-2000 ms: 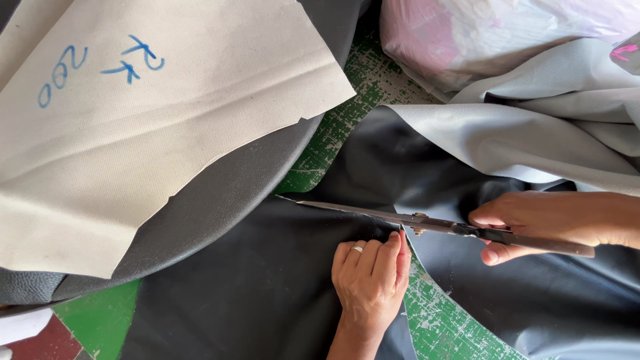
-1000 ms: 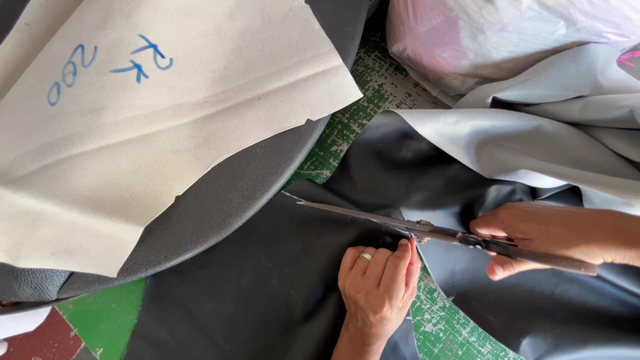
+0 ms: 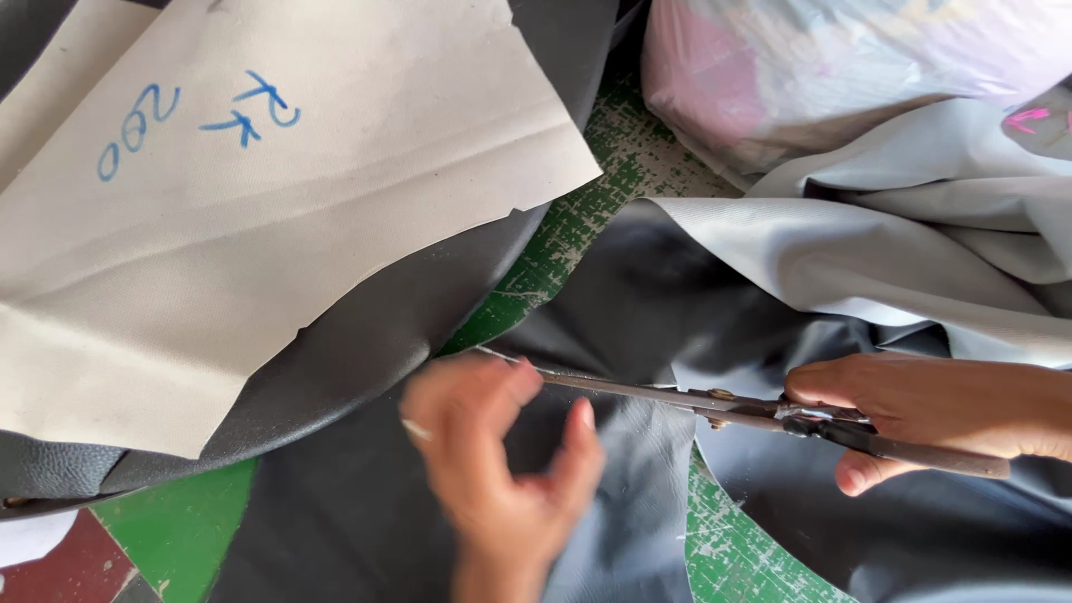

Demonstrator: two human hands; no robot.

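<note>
My right hand (image 3: pixel 913 410) grips the handles of long, worn metal scissors (image 3: pixel 670 398) at the right. Their blades point left and look nearly closed, lying at a cut in the black synthetic leather sheet (image 3: pixel 352 502). A thin white line continues on the sheet beyond the tips, which are hidden by my left hand (image 3: pixel 502 452). That hand, blurred and wearing a ring, hovers at the blade end with thumb and fingers apart and nothing seen between them. The sheet's pale grey backing (image 3: pixel 837 243) shows where it folds over at the right.
At the upper left a beige fabric piece (image 3: pixel 293 218) with blue handwriting lies on a black padded seat-like object (image 3: pixel 377 335). A filled translucent plastic bag (image 3: pixel 804 75) stands at the upper right. Beneath is a worn green painted floor (image 3: pixel 737 536), with a dark red patch (image 3: pixel 67 561) at the lower left.
My left hand has let go of the sheet's edge beside the blades and moved left and up toward the scissor tips, its fingers now spread. My right hand still holds the scissors.
</note>
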